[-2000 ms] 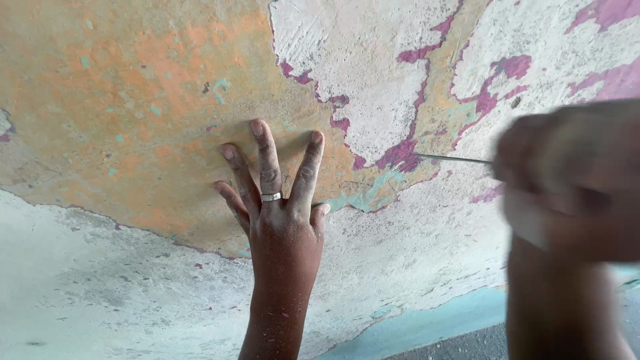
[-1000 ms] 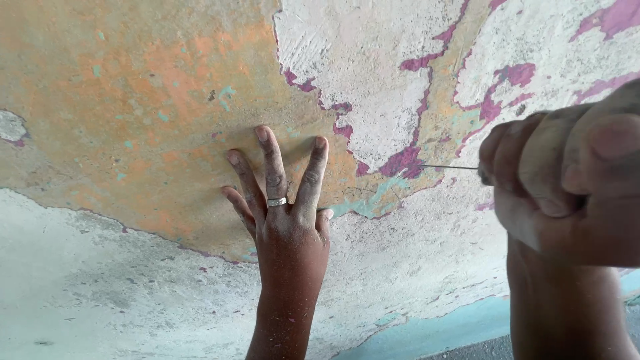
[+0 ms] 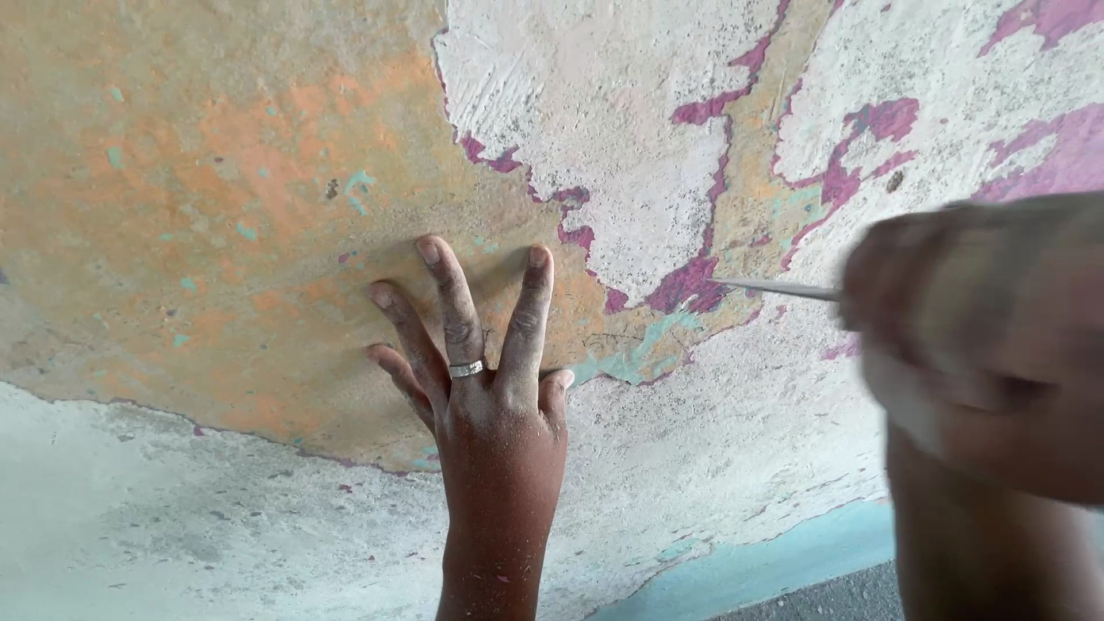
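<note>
My left hand (image 3: pixel 496 379), dusty and wearing a silver ring, rests spread against the wall (image 3: pixel 285 362), on a tan and orange stretch of old paint. At the right my right hand (image 3: pixel 975 336), blurred, is closed around a thin metal scraping tool (image 3: pixel 780 288). Its handle is hidden in the fist. The tool's end meets the wall at a purple paint patch (image 3: pixel 690 286), to the right of and above my left fingertips. A light turquoise streak (image 3: pixel 642 349) lies just below that patch.
White coating (image 3: pixel 595 129) with ragged purple edges covers the upper middle and right of the wall. Pale whitish coating (image 3: pixel 216 517) runs along the bottom. A light blue band (image 3: pixel 776 552) borders a grey speckled surface (image 3: pixel 828 599) at the lower right.
My left hand stays spread on the same part of the wall. My right hand stays closed on the tool, its end still around the purple patch.
</note>
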